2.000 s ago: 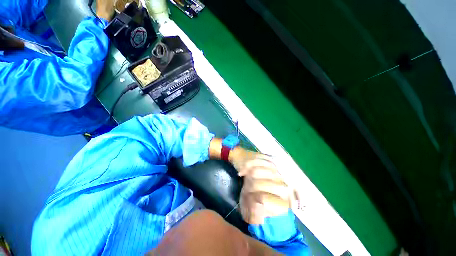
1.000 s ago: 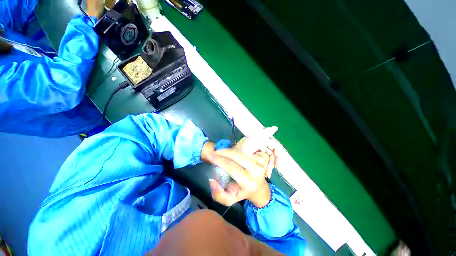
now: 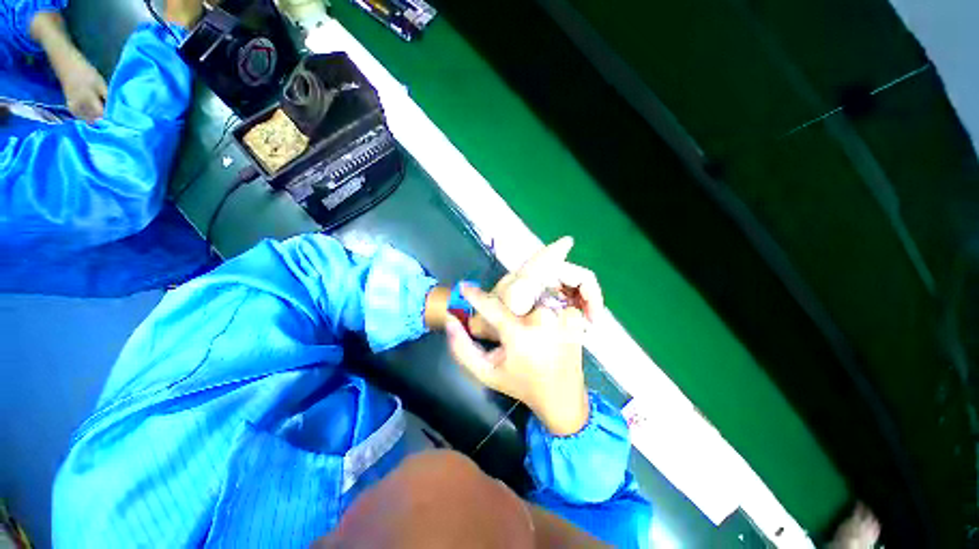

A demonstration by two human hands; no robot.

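Observation:
My left hand [image 3: 530, 281] reaches in from the left, with a blue and red band at its wrist, and lies over the white edge rail [image 3: 674, 456]. My right hand [image 3: 534, 354] overlaps it from below, with its thumb spread toward the left wrist. The hands touch each other. A small pale and reddish patch shows between the fingers; I cannot tell what it is. Most of the left palm is hidden.
A black soldering station [image 3: 341, 172] with a yellow sponge [image 3: 275, 141] stands left on the dark green bench. A neighbour in blue sleeves [image 3: 107, 172] is beyond it. The green conveyor belt [image 3: 558, 193] runs past the rail, carrying an electronic unit [image 3: 399, 15] at the top.
Both hands, at first close together lower on the rail, have shifted up and left. The right thumb is now spread. More of the neighbour's other hand shows at the upper left.

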